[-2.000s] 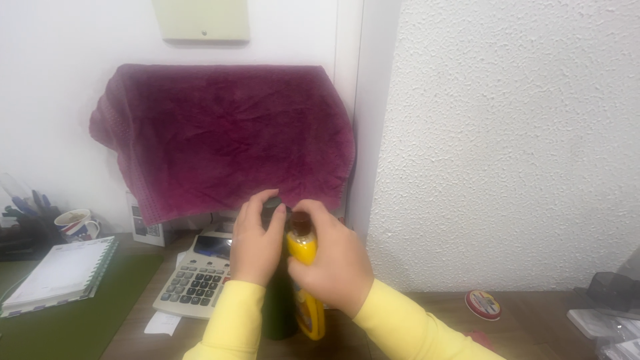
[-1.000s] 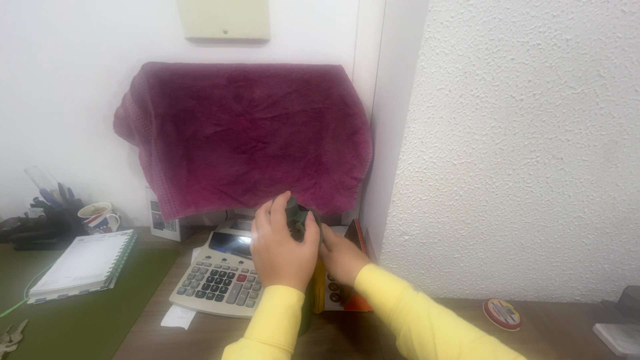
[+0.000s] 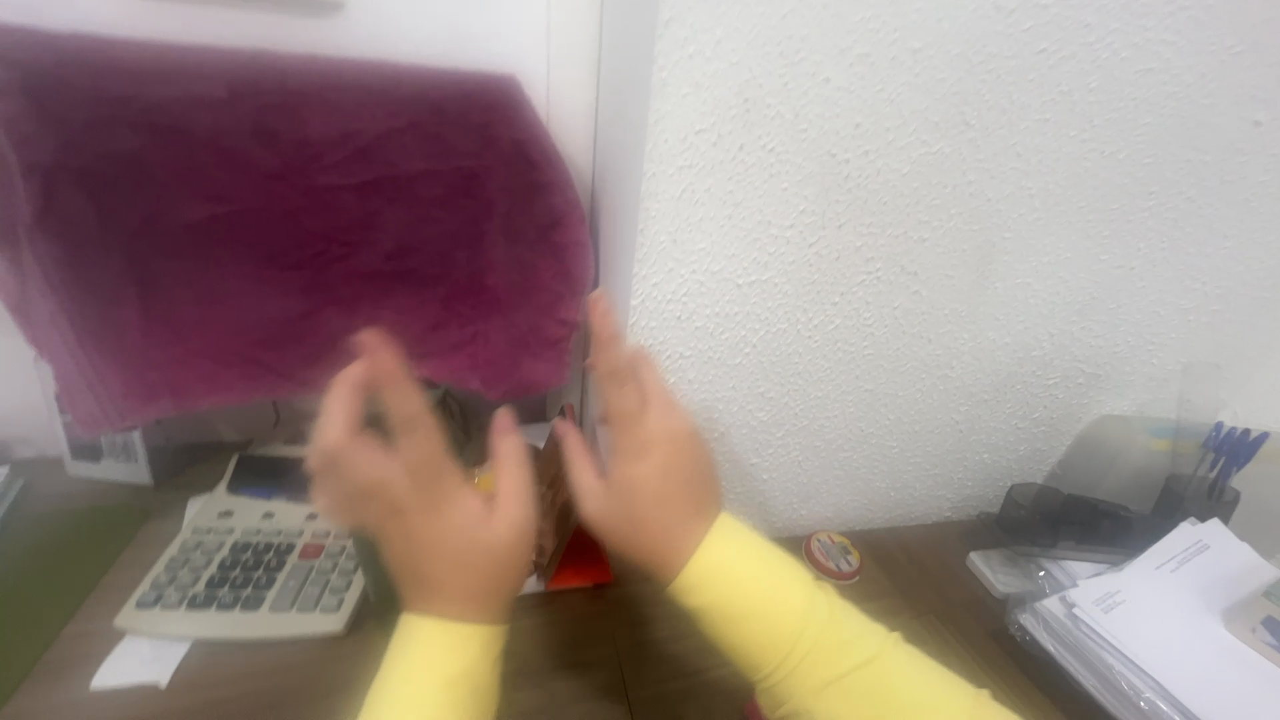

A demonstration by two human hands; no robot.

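Note:
Both of my hands are raised over the desk, blurred by motion, fingers spread and palms partly facing each other. My left hand (image 3: 425,490) holds nothing; it is right of the desk calculator (image 3: 255,570) and before a dark object that it mostly hides. Nothing is in my right hand (image 3: 640,460), which is close to the textured white wall. Between the hands, a red and brown object (image 3: 580,560) stands on the desk, with a bit of yellow beside it. A maroon cloth (image 3: 300,220) hangs over something behind them.
A round tin or roll with a red rim (image 3: 832,557) lies by the wall. At the right are stacked papers (image 3: 1160,610) and a dark organiser (image 3: 1080,520) with blue pens (image 3: 1230,450). A paper slip (image 3: 140,662) lies below the calculator; a green mat (image 3: 70,580) is far left.
My hands, together at the dark and yellow objects before, have come apart and off them. The red and brown object, hidden two seconds ago, shows between them. The view has shifted right.

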